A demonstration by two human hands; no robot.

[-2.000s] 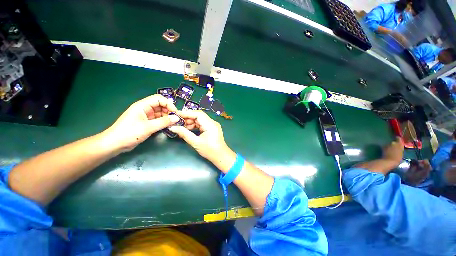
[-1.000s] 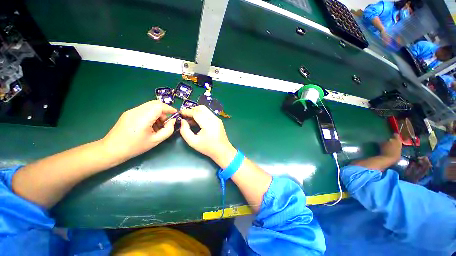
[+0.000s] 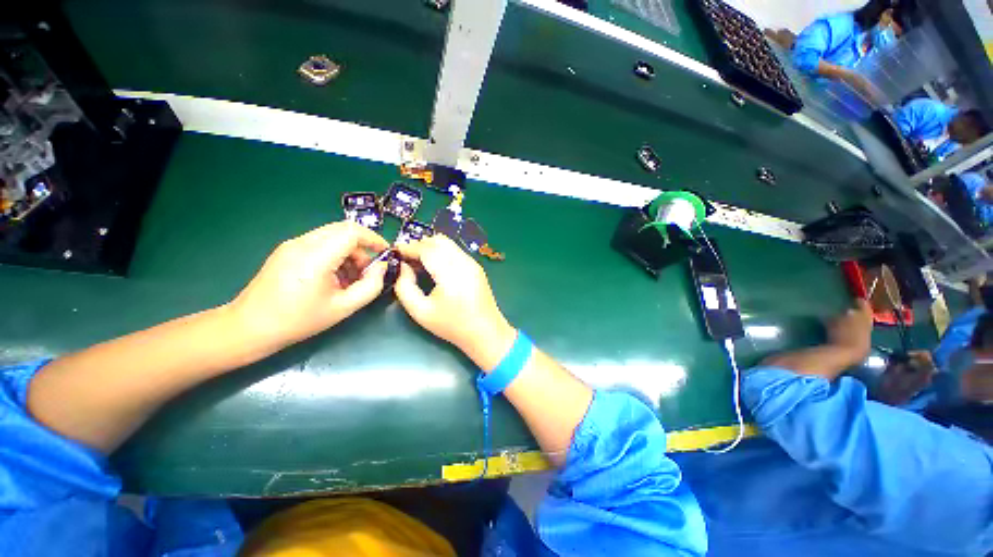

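Note:
My left hand and my right hand meet at the fingertips over the green mat. Between them they pinch a small dark watch module, mostly hidden by the fingers. Just beyond lie three more square modules with silvery insides: one at the left, one upper, one partly behind my fingers. Dark flex cables with orange tails lie right of them, near the metal post. A blue strap circles my right wrist.
A white rail and post border the conveyor belt, which carries spaced modules. A large black fixture stands far left. Right are a green-rimmed spool, a black slab with white cable, and a neighbour's arm.
The belt modules have shifted left. My hands have turned the held module onto its edge between the fingertips and stay in nearly the same place.

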